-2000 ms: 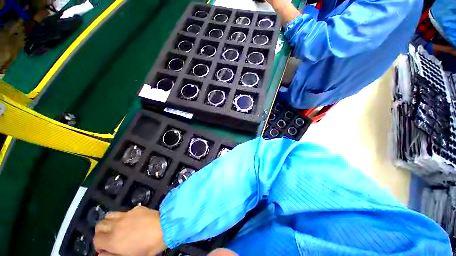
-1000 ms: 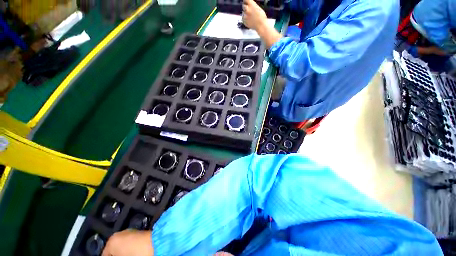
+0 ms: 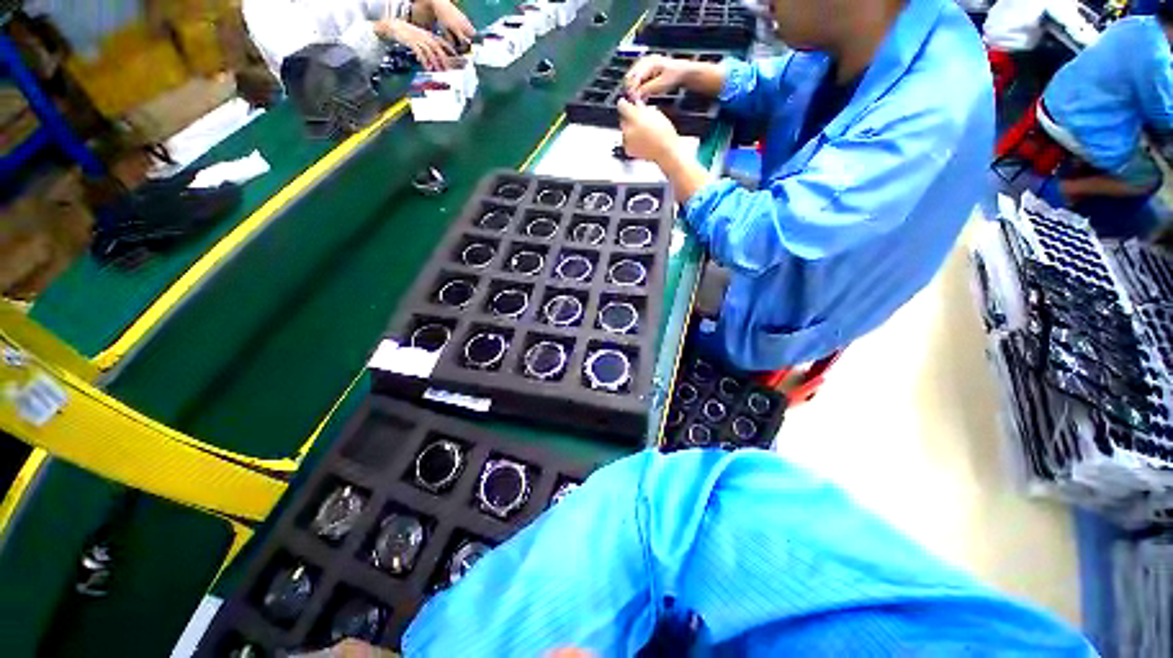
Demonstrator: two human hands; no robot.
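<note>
My right hand (image 3: 345,649) shows only as a thin strip of skin at the bottom edge, by the near foam tray (image 3: 399,414); its fingers and anything in them are cut off. My right arm, in a blue sleeve, covers the tray's right part. The black tray holds round dark watch-like units, such as one with a silvery rim (image 3: 503,487) and a clear-looking one (image 3: 398,542). One upper-left pocket is empty. My left hand is not in view; a small skin-coloured patch at the bottom middle is unclear.
Another filled foam tray (image 3: 527,393) lies just beyond. A person in blue (image 3: 849,193) works beside it with both hands. Yellow posts (image 3: 142,444) and a green belt (image 3: 373,264) are left; white boxes (image 3: 444,97) stand far up. Stacked trays (image 3: 1081,347) are right.
The view has tilted up, so the trays sit lower and more of the line shows. My right hand has slipped almost wholly out past the bottom edge. The neighbour's two hands are now visible.
</note>
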